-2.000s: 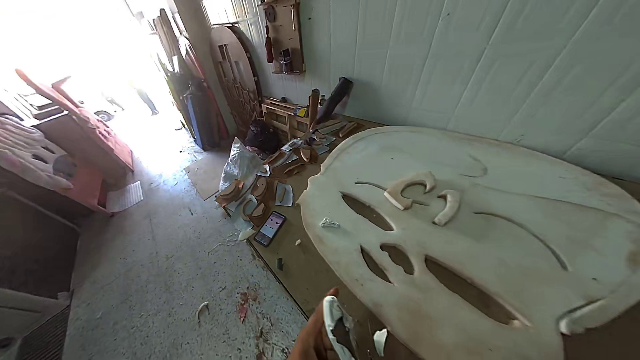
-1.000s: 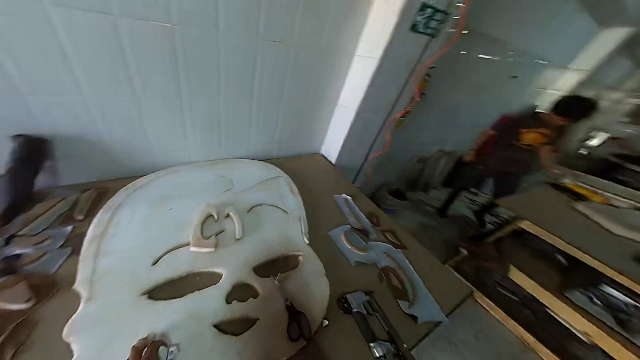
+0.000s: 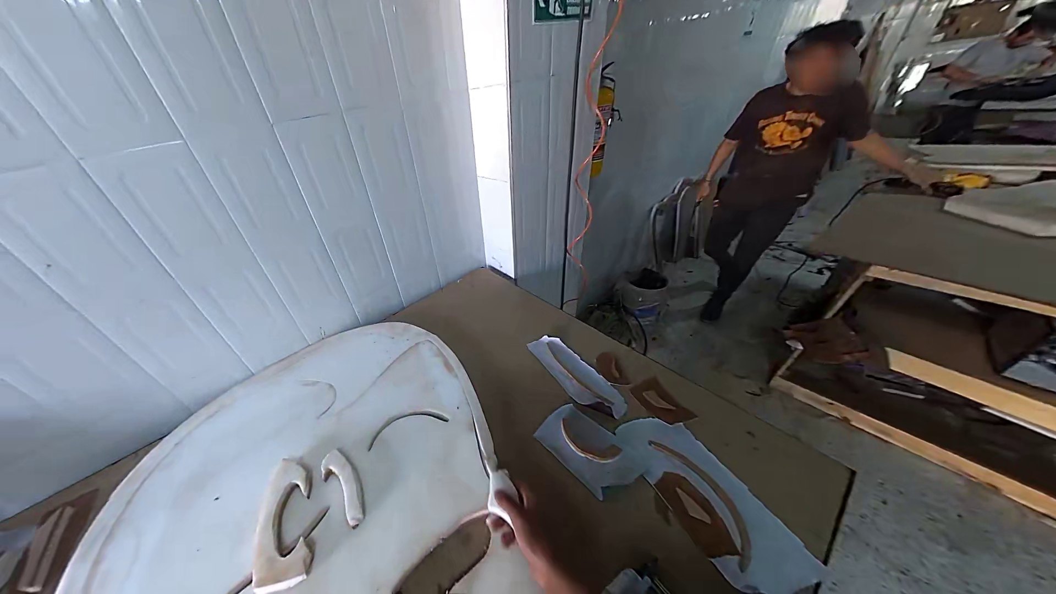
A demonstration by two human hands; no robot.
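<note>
A large white face-shaped panel (image 3: 206, 462), seemingly foam, lies on the brown table (image 3: 495, 313) with curved grooves and a cut-out eye opening (image 3: 445, 557). Two raised curved white pieces, the larger (image 3: 280, 528) and the smaller (image 3: 345, 487), sit on its forehead. My right hand (image 3: 528, 528) reaches in from the bottom, its fingers closed around a small white piece (image 3: 500, 492) at the panel's right edge. Whether this piece is separate from the panel cannot be told. My left hand is out of view.
Right of the panel lie pale-backed offcuts (image 3: 734, 520) and brown scraps (image 3: 660, 400). A partly hidden metal tool (image 3: 639, 580) is at the bottom. A person (image 3: 784, 140) stands near another table (image 3: 949, 239). A bucket (image 3: 643, 293) and a fire extinguisher (image 3: 602, 124) are beyond the corner.
The view has swung far to the right. The other person, bent over a table one second ago, now stands more upright. My right hand is now at the panel's right edge.
</note>
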